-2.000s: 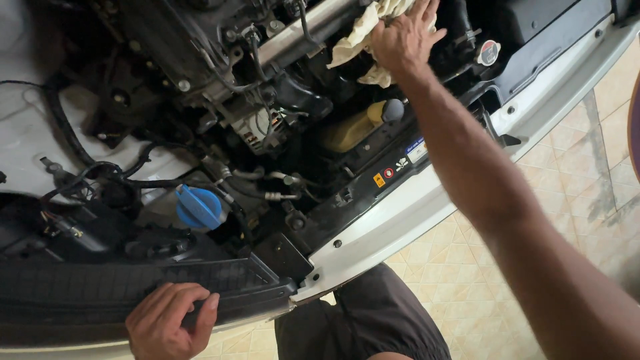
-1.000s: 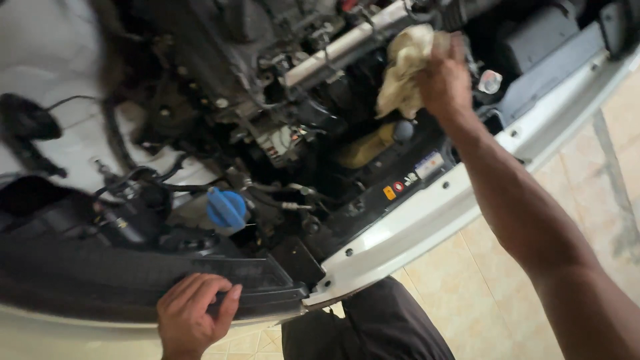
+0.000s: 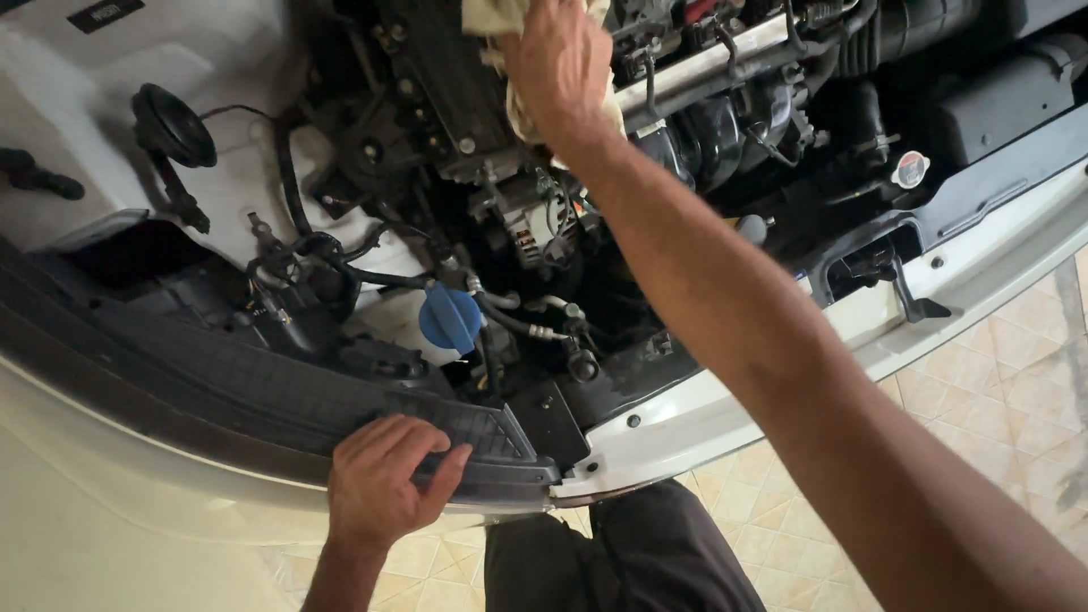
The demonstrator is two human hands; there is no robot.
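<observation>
My right hand (image 3: 565, 72) presses a cream cloth (image 3: 612, 110) on the upper part of the engine, beside the black engine cover (image 3: 450, 76). Parts of the cloth show on both sides of the hand; the fingertips are partly cut off by the top edge of the view. My left hand (image 3: 387, 480) rests with bent fingers on the black plastic trim (image 3: 425, 425) at the front edge of the car's engine bay, holding nothing. Below the right hand sits the alternator (image 3: 531, 225). A blue reservoir cap (image 3: 450, 317) lies between the two hands.
A silver metal rail (image 3: 705, 68) runs right of the cloth. The radiator cap (image 3: 910, 170) and the hood latch lever (image 3: 922, 306) are at the right. A black horn (image 3: 174, 125) and wiring (image 3: 293, 170) are at the left. The white front crossmember (image 3: 680, 408) borders the bay above a tiled floor (image 3: 994, 365).
My right hand has moved with the cloth from near the radiator side, across the metal rail, to the engine cover. My left hand has stayed on the front trim.
</observation>
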